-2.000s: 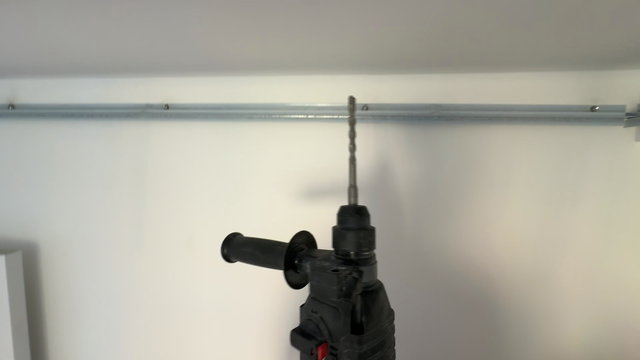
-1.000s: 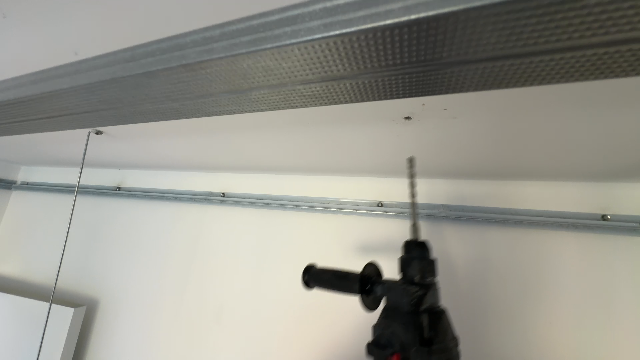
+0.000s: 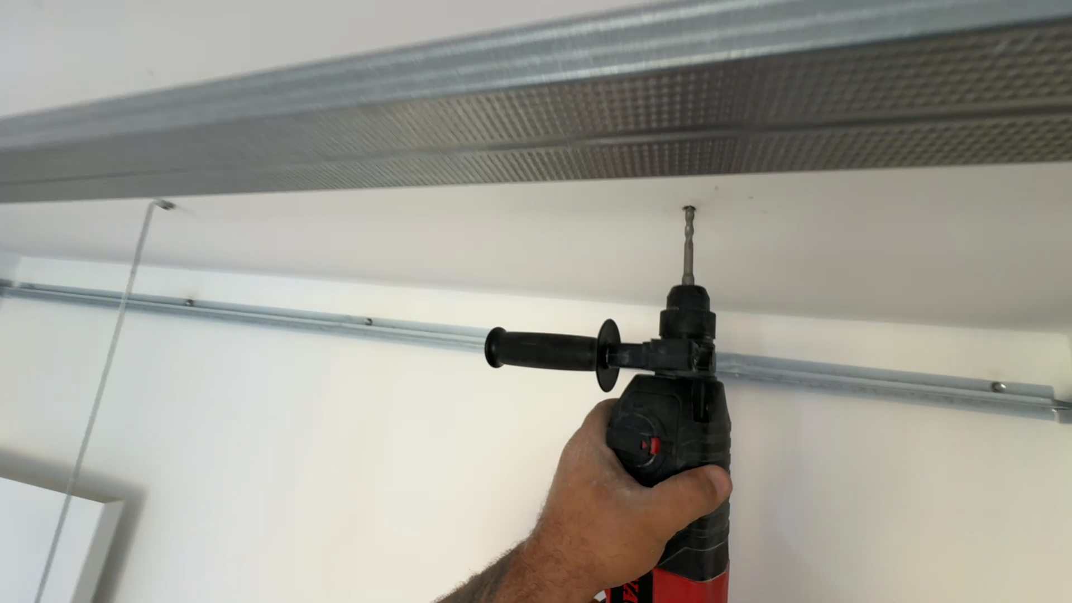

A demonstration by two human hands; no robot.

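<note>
A black and red rotary hammer drill points upward, its masonry bit meeting the ceiling at a small hole. My left hand comes from the lower left and grips the black body below the side handle, with the thumb across the front. Nothing holds the black side handle, which sticks out to the left. The drill's lower end lies below the frame edge, and my right hand is not in view.
A dimpled galvanized metal profile crosses overhead, in front of the bit. A thin metal rod hangs from the ceiling at left. Behind, a metal wall track with screws runs along the wall. A white panel stands at lower left.
The drill has moved up, and its bit now meets the ceiling hole that stood above it a second ago. My left hand has come into view on the drill body. The view has tilted upward.
</note>
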